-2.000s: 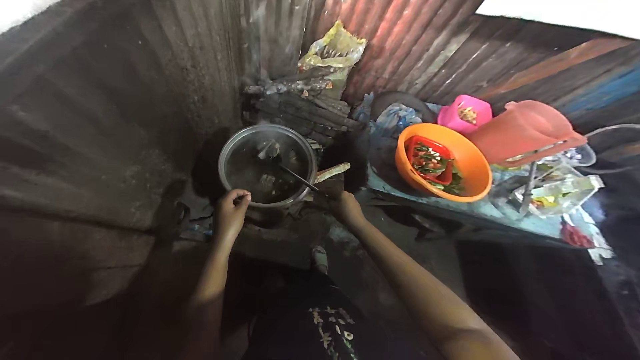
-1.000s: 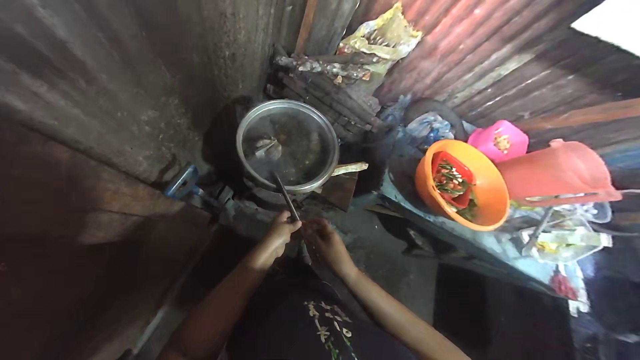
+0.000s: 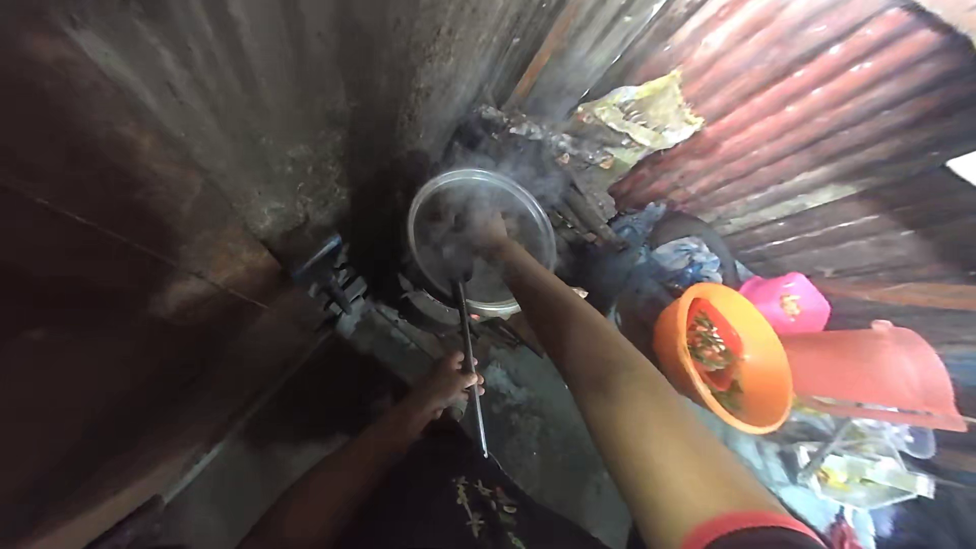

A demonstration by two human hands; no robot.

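Observation:
A round metal pot (image 3: 543, 229) gives off steam at the centre. Below it, my left hand (image 3: 455, 381) is closed around the handle of a long metal utensil (image 3: 467, 335), whose far end reaches over the near rim into the pot. My right arm stretches over the pot's near right rim, and my right hand (image 3: 488, 227) is over or inside the pot, blurred by steam, so its fingers and anything in them cannot be made out. The pot's contents are mostly hidden by the steam.
Firewood (image 3: 583, 206) and a yellowish sack (image 3: 648, 110) lie behind the pot, near corrugated metal walls. To the right are an orange basin (image 3: 766, 374) holding a red container of cut vegetables (image 3: 709, 343), a pink container (image 3: 801, 305) and a salmon-coloured plastic pitcher (image 3: 877, 374). Embers glow under the pot.
My right hand has left the area near my left hand and reached out to the pot. My left hand still holds the utensil. More steam shows over the pot.

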